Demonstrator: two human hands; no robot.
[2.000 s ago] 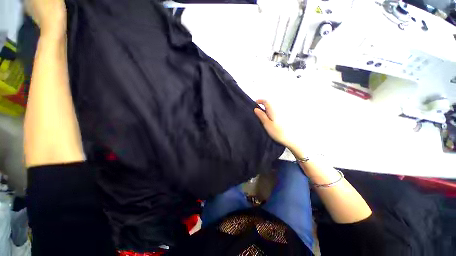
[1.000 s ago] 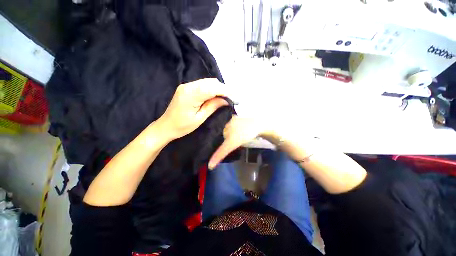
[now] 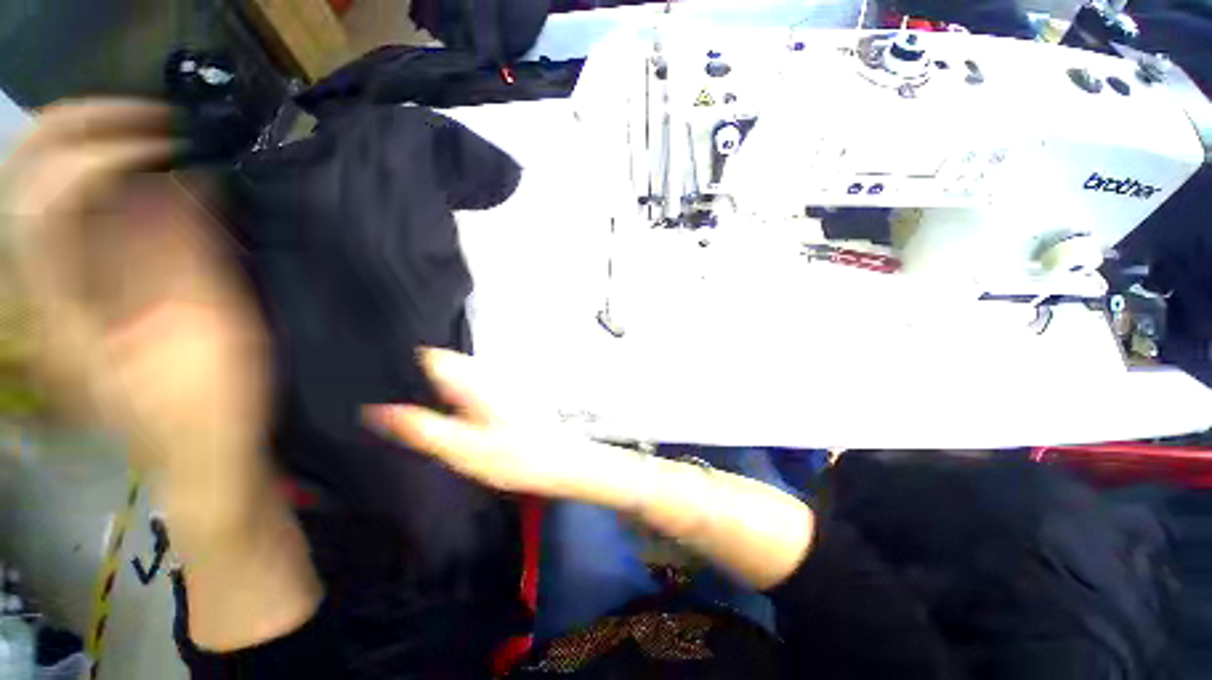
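The black garment (image 3: 359, 253) hangs over the left end of the white machine table and down beside my lap. My left hand (image 3: 146, 292) is raised at the far left, strongly blurred; whether it holds cloth cannot be told. My right hand (image 3: 479, 432) lies at the garment's right side by the table's front left corner, fingers apart and pointing left, with nothing gripped. The white sewing machine (image 3: 930, 146) stands on the table, its needle area (image 3: 685, 219) at its left end.
A red-handled tool (image 3: 861, 260) lies under the machine arm. Dark cloth (image 3: 425, 76) lies behind the garment. More black cloth (image 3: 984, 558) is heaped at the right, by a red edge (image 3: 1116, 464). Yellow-black floor tape (image 3: 114, 558) shows at lower left.
My hands, together at the garment's edge a second ago, have parted. The left has swung up and left, the right has moved left and opened. The garment lies farther left, showing more table.
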